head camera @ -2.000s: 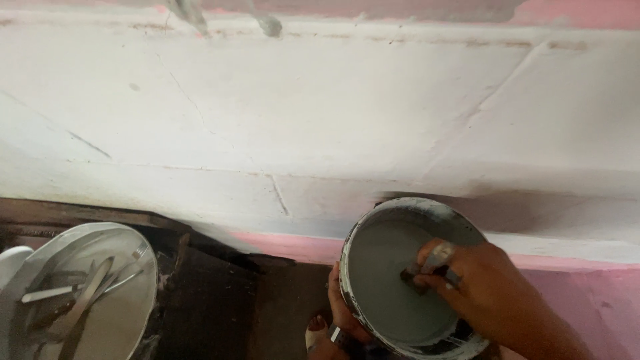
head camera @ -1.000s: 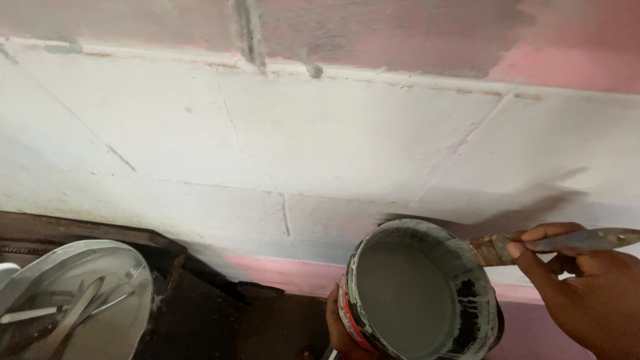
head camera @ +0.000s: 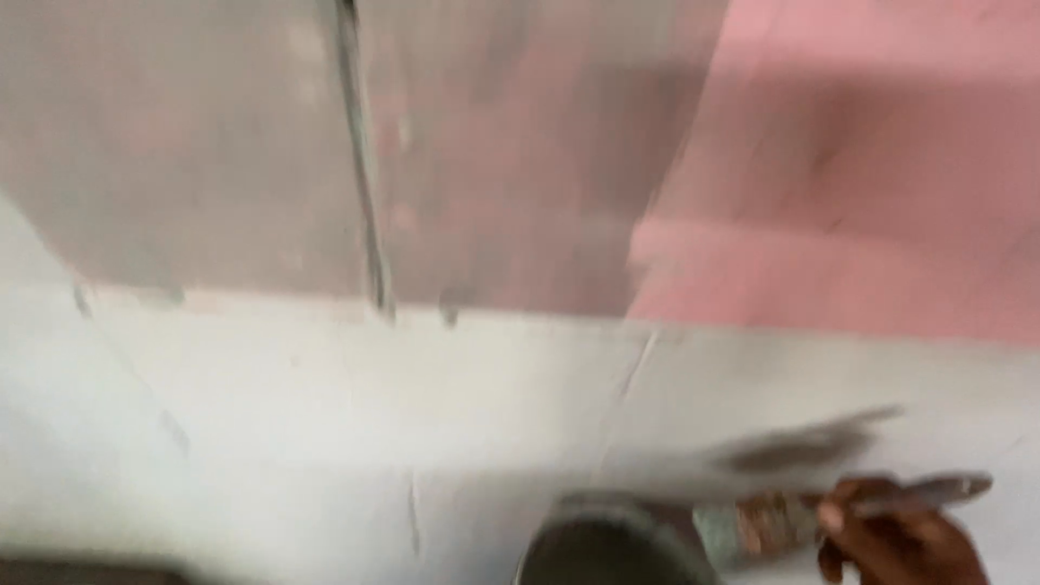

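My right hand (head camera: 902, 532) grips a paintbrush (head camera: 764, 524) by its handle at the lower right, the bristles pointing left and coated with grey-green paint. Just left of the bristles, the round paint bucket (head camera: 613, 540) shows only its upper part, cut off by the bottom edge. Behind them rises a block wall, white (head camera: 504, 390) in its lower band, with greyish paint (head camera: 227, 162) over pink above and bare pink (head camera: 853, 244) at the upper right. My left hand is out of view.
A dark edge (head camera: 89, 573) runs along the lower left below the wall. A dark groove (head camera: 361, 162) crosses the grey area, and the brush and hand cast a shadow (head camera: 804, 447) on the white band.
My right hand was at the bucket's inside, then at its rim with the brush; now it holds the brush beside the bucket. The view has tilted up, and my left hand has left it.
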